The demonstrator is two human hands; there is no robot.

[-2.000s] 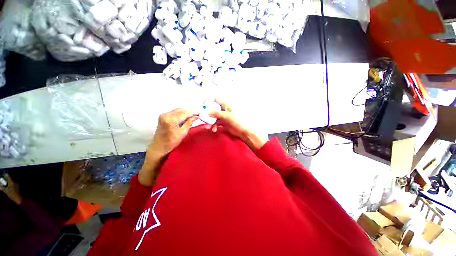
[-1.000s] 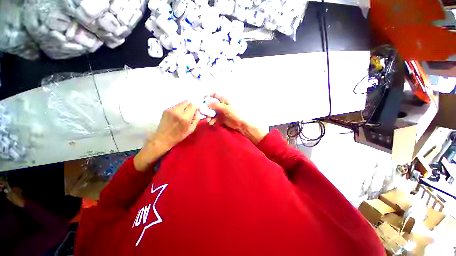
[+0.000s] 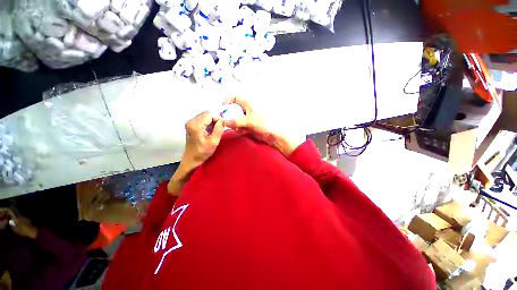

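Observation:
A small white plastic piece (image 3: 231,112) with a blue spot is held between my two hands, over the near edge of the white bench top. My left hand (image 3: 199,136) is at its left side with fingertips pinched close to the piece; whether they grip it is not clear. My right hand (image 3: 252,120) holds the piece from the right, with fingers curled round it. A loose pile of white pieces with blue flecks (image 3: 212,39) lies beyond the hands, on the black surface and the bench's far edge.
Filled clear bags (image 3: 73,34) stand at far left. A flat clear bag (image 3: 79,122) lies on the white bench top (image 3: 317,90). A black cable (image 3: 373,73) crosses it at right. An open carton (image 3: 96,204) is below the left edge. A person's hand (image 3: 21,226) shows at lower left.
The view has shifted, so the pile and bags sit higher in the picture. My left fingers have changed their pose beside the piece, and the piece's white face now shows more.

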